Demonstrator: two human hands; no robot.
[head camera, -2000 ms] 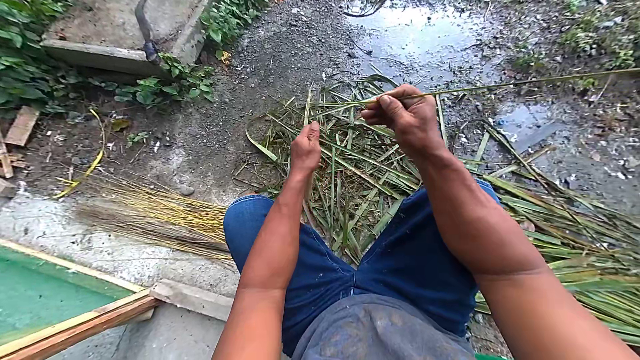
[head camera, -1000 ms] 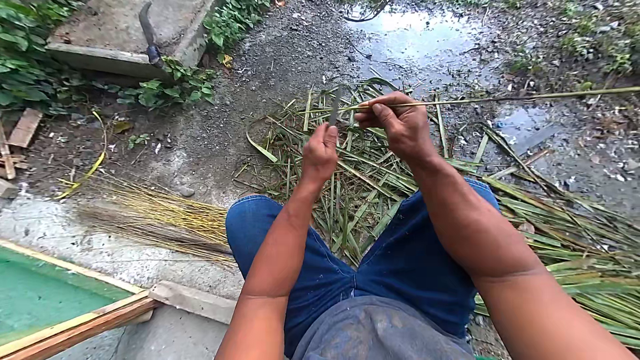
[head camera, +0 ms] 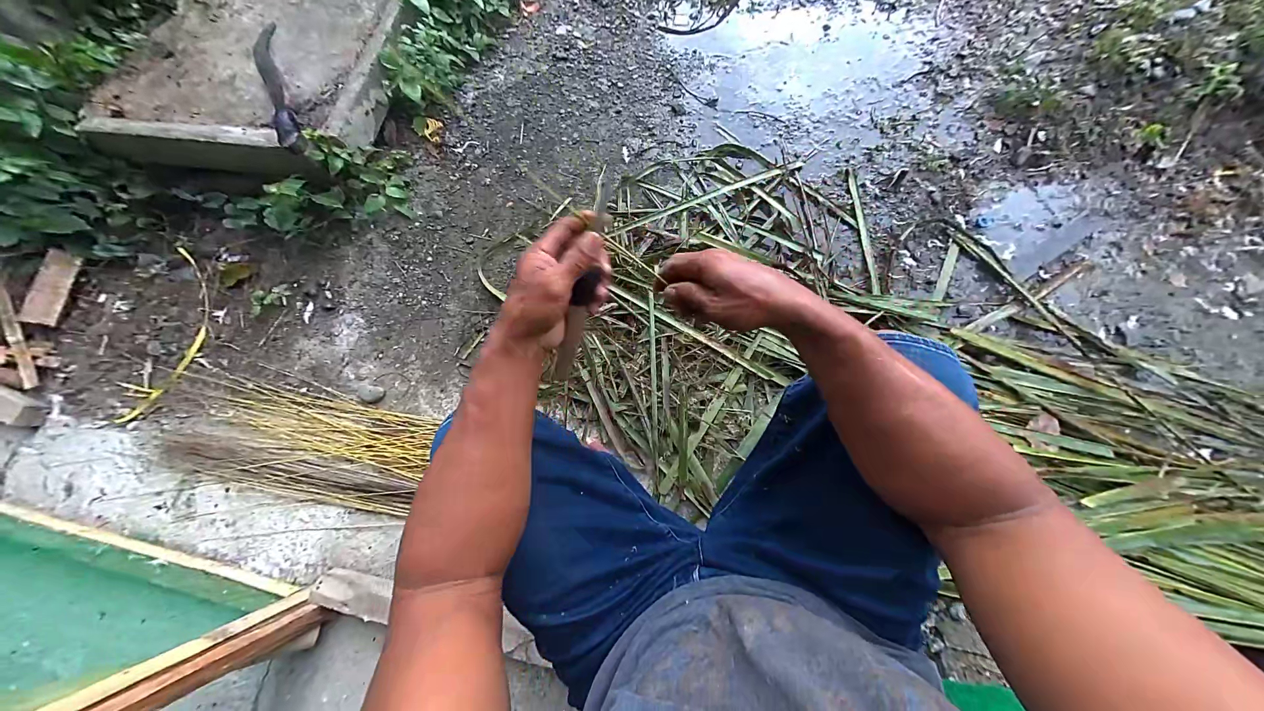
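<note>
My left hand [head camera: 555, 276], above my left knee, is closed around a knife [head camera: 587, 286]. The dark part of its handle shows by the palm, and a narrow, blurred blade points up past the fingers. A thin strip seems to lie at the fingertips. To the right, my right hand [head camera: 726, 288] is apart from it with curled fingers; whether anything is in them cannot be made out. Beneath both hands lies a heap of cut green leaf strips [head camera: 681, 385]. Long green leaves [head camera: 1165, 484] lie right of my right knee. A bundle of thin yellow-brown ribs [head camera: 326, 439] rests left of my left knee.
A sickle [head camera: 272, 84] with a dark curved blade lies on a concrete slab [head camera: 188, 143] at upper left. A wood-framed green panel [head camera: 109, 602] is at lower left. Wood scraps [head camera: 49, 286] lie near the left edge. A puddle [head camera: 810, 54] lies ahead.
The long thin rib that ran rightward from my right hand is no longer seen there. My left hand has moved up and left, and the gap between my hands has widened.
</note>
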